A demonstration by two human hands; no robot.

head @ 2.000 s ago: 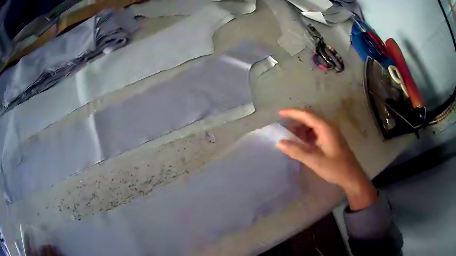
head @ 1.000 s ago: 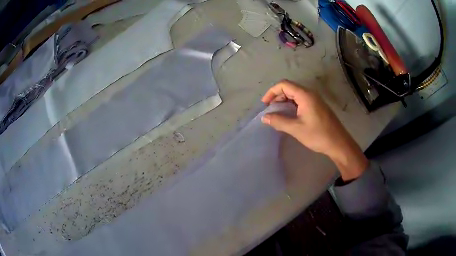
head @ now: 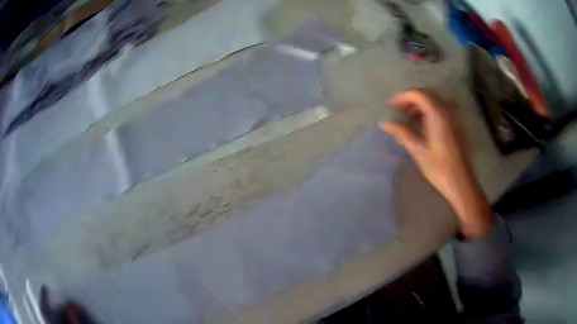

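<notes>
A long pale lilac-grey fabric piece (head: 291, 228) lies along the near side of the table. My right hand (head: 430, 142) is over its far right corner. Thumb and forefinger are curved and apart, with the corner by the thumb and no fabric visibly pinched; the frame is blurred. A small dark reddish shape (head: 73, 313) at the bottom left edge may be part of my left hand, cut off and blurred. A second grey piece (head: 215, 114) with a crosswise crease lies farther in, over a whiter strip (head: 278, 133). Another pale strip (head: 183, 50) lies beyond it.
Scissors (head: 417, 44) lie at the upper right. An iron (head: 503, 104) with a red handle rests at the right edge, beside a blue item (head: 465, 25). A rumpled grey bundle (head: 130, 28) is at the upper left. Dark lint (head: 215, 205) lies between the strips.
One second ago my right hand pinched and lifted the near piece's corner. Now its fingers are apart and the corner lies lower. The view has shifted, and the dark shape shows again at bottom left.
</notes>
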